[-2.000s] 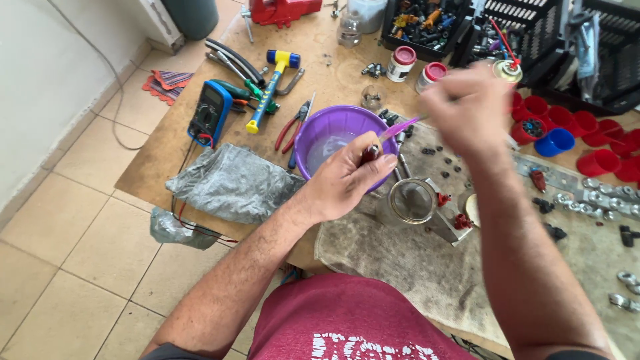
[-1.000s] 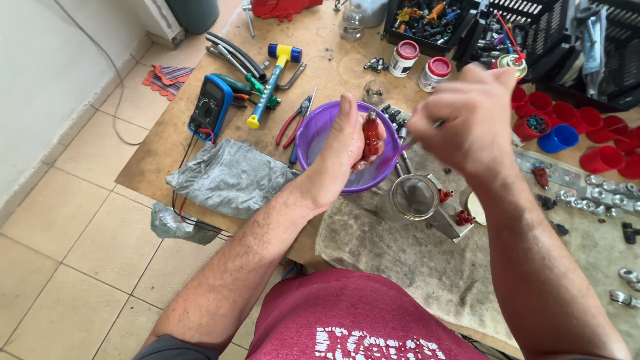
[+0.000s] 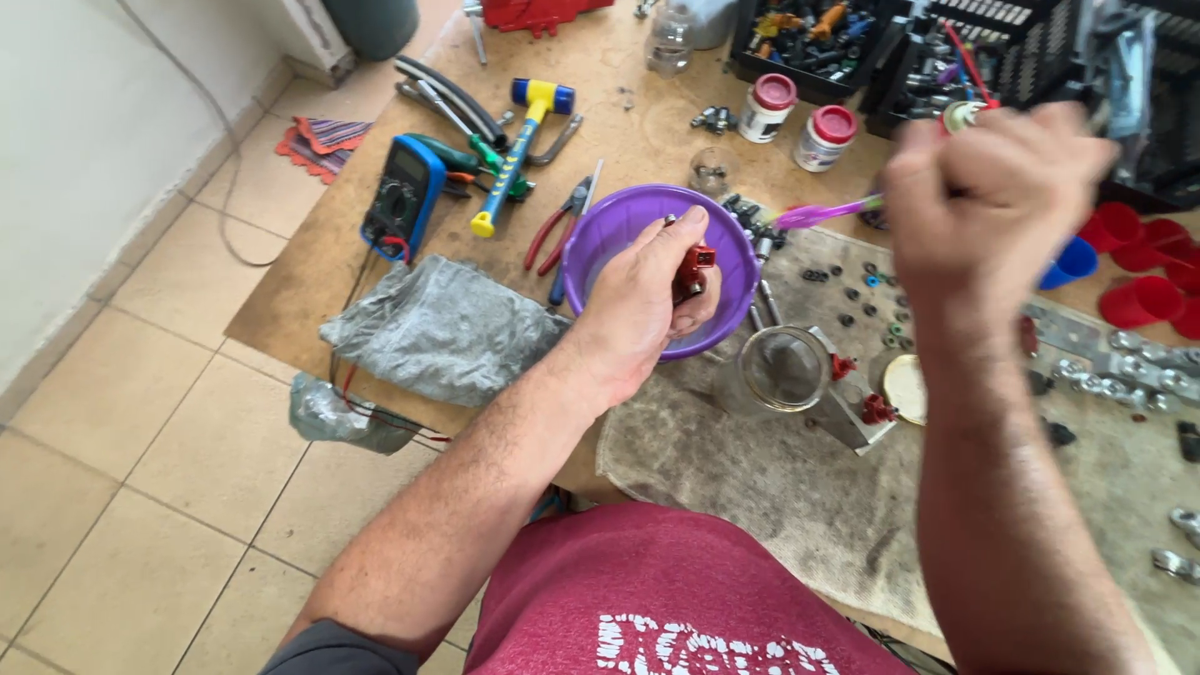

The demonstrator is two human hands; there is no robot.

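Note:
My left hand (image 3: 647, 286) is closed around a small red fuel injector (image 3: 694, 272) above a purple plastic bowl (image 3: 586, 202) with cloudy liquid in it. To the right, my right hand (image 3: 989, 192), blurred, grips a brush with a purple handle (image 3: 830, 212); its bristle end points toward the bowl, apart from the injector. A glass jar (image 3: 783, 367) stands just below the bowl's right side, beside a metal bracket (image 3: 853, 431) with red parts. Small metal parts lie at the bowl's right edge.
Left of the bowl lie pliers (image 3: 562, 225), a yellow and blue mallet (image 3: 525, 141), a multimeter (image 3: 403, 197) and a grey cloth (image 3: 445, 328). Two white jars with red lids (image 3: 769, 108) stand behind. Black crates (image 3: 816, 47) and red cups (image 3: 1139, 300) are at the right.
My right hand has moved away to the right from beside my left hand, with the brush in it. My left hand has turned and still holds the injector over the bowl.

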